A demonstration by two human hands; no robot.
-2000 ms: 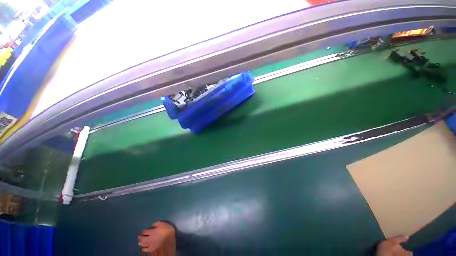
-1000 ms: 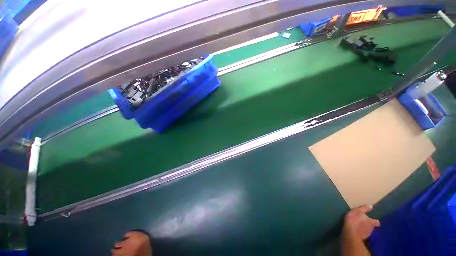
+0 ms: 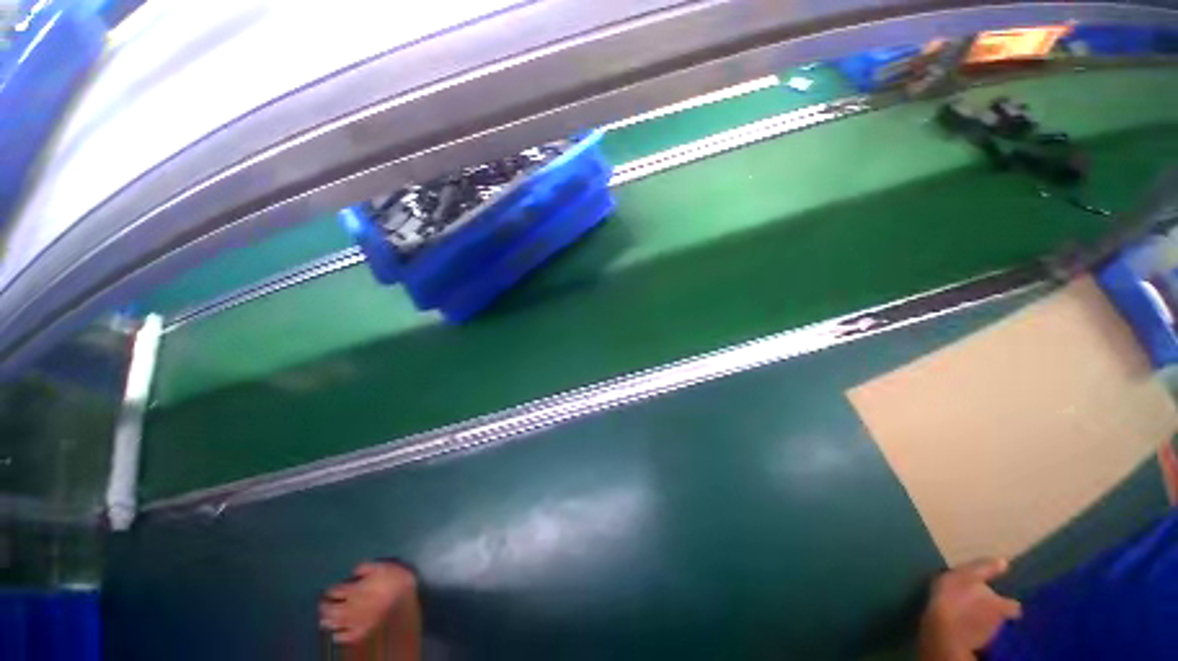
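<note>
A tan cardboard sheet (image 3: 1021,420) lies flat on the dark green bench (image 3: 723,517) at the right. My right hand (image 3: 971,610) is at the sheet's near corner, its fingertips touching or very close to it; whether it grips the sheet cannot be told. My left hand (image 3: 371,607) is low at the left over the bench, fingers curled, with nothing seen in it and a dark band at the wrist. A blue tote (image 3: 510,245) filled with black parts (image 3: 452,200) sits tilted in view at the far side of the green belt.
The green belt (image 3: 723,271) runs behind a metal rail (image 3: 620,394), with a white roller (image 3: 133,420) at its left end. Loose black cabled parts (image 3: 1021,140) lie on it. A blue bin (image 3: 1150,304) is beyond the cardboard. A grey shelf edge (image 3: 388,97) crosses above.
The view has swung right and then partly back left. My right hand stays at the cardboard's corner and my left hand stays curled over the bench. The tote shows no clear movement on the belt.
</note>
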